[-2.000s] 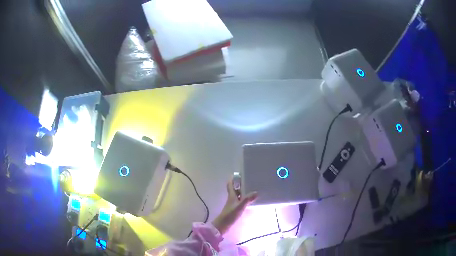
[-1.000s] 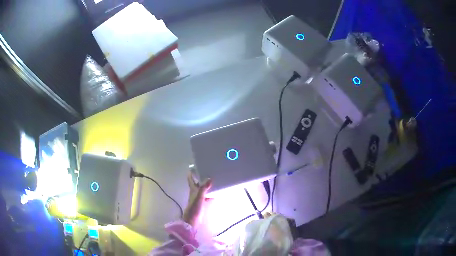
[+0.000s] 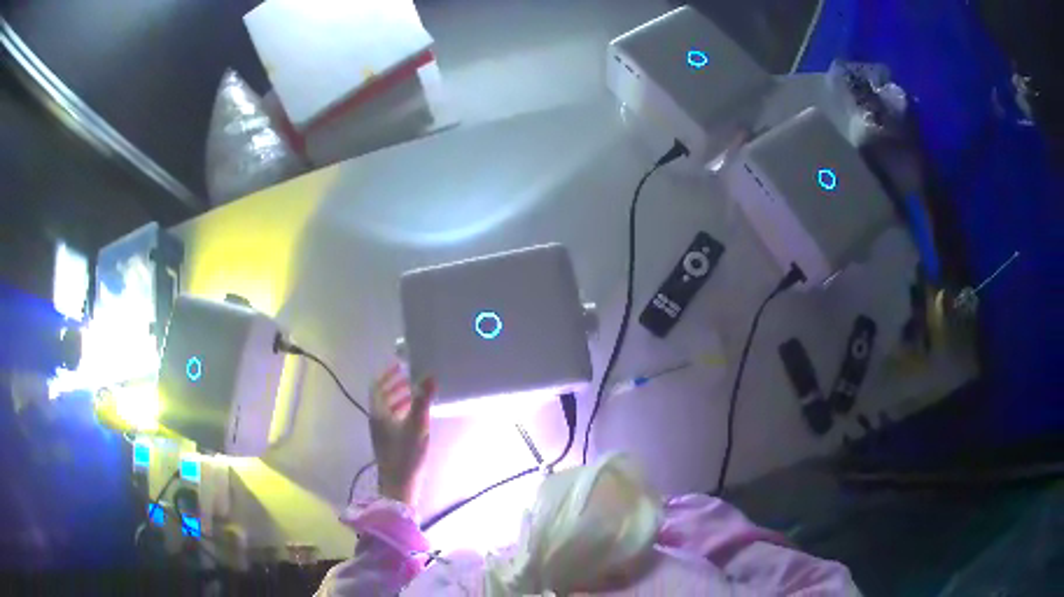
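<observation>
A white mini projector (image 3: 496, 350) with a glowing blue ring sits in front of me, and bright pinkish light spills from its near side. A black power cable (image 3: 568, 426) runs from its lower edge. My left hand (image 3: 403, 432) is at its near left corner, fingers raised and apart; whether they touch it is unclear. A thin stick (image 3: 531, 446) shows in the glare below the projector; what holds it is hidden. My right hand is not visible; only the pink right sleeve shows, beside the cream tie.
Another lit projector (image 3: 216, 379) stands left, and two more (image 3: 688, 76) (image 3: 823, 192) stand far right. Remotes (image 3: 680, 283) (image 3: 805, 385) (image 3: 858, 364) and a thin blue-marked stick (image 3: 650, 379) lie right. A power strip (image 3: 187, 490) is lower left. White sheets (image 3: 338, 53) stand beyond the table.
The view has shifted, so the projector appears further left and more level. My left hand's fingers have moved from its side and edge to just below the corner. The cream tie covers more of the foreground.
</observation>
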